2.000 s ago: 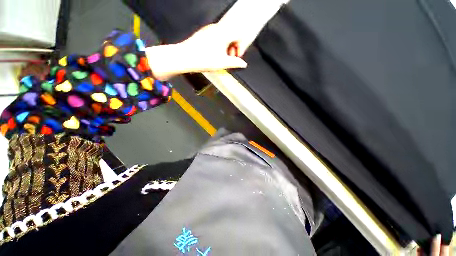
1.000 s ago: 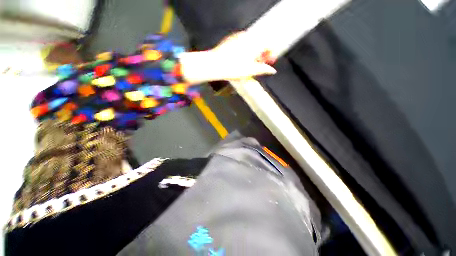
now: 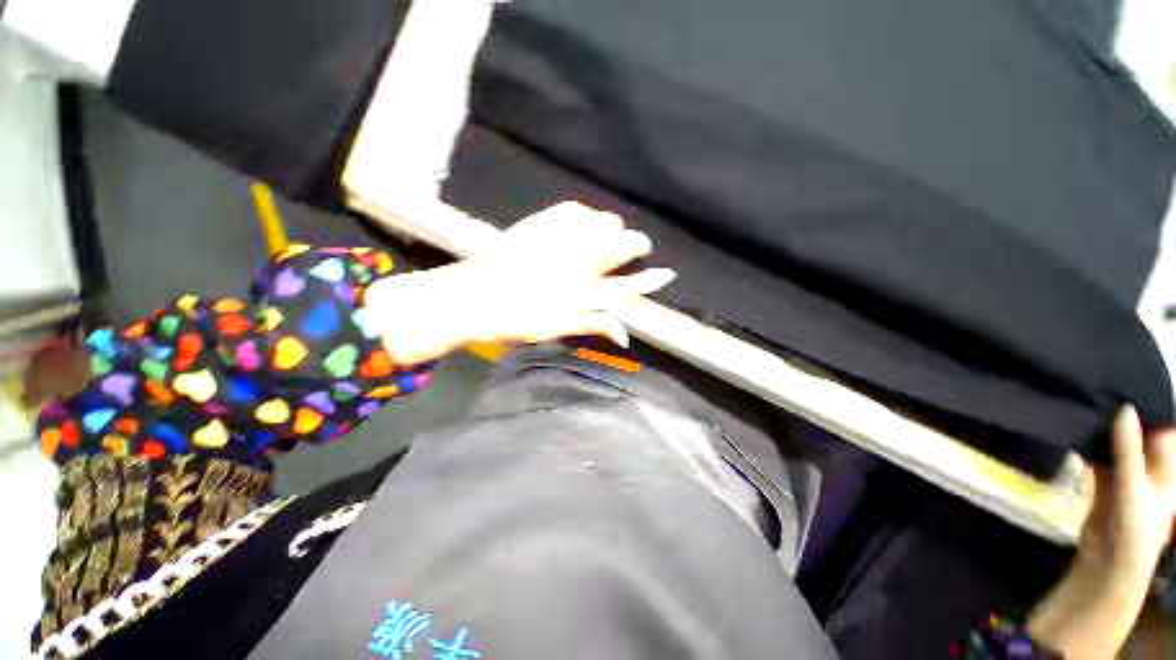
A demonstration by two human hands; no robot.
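A large black fabric panel [image 3: 825, 142] lies on the white worktable, with its folded near edge [image 3: 774, 290] running along the table's front. My left hand [image 3: 548, 277] is over the front edge near the panel's near left part, fingers slightly apart and pointing right; whether it grips anything is unclear. My right hand [image 3: 1128, 509] is at the panel's near right corner, with fingertips on the black fabric at the table's corner. Its grip on the fabric cannot be made out.
The worn yellowish table edge [image 3: 851, 413] runs diagonally in front of my grey apron [image 3: 542, 516]. Another black fabric piece [image 3: 258, 90] hangs over the table's left part. Grey floor with a yellow line [image 3: 268, 217] shows at the left.
The view has shifted. My left hand has moved along the table edge toward the right, nearer the panel's middle. My right hand, barely visible before, now shows at the right corner.
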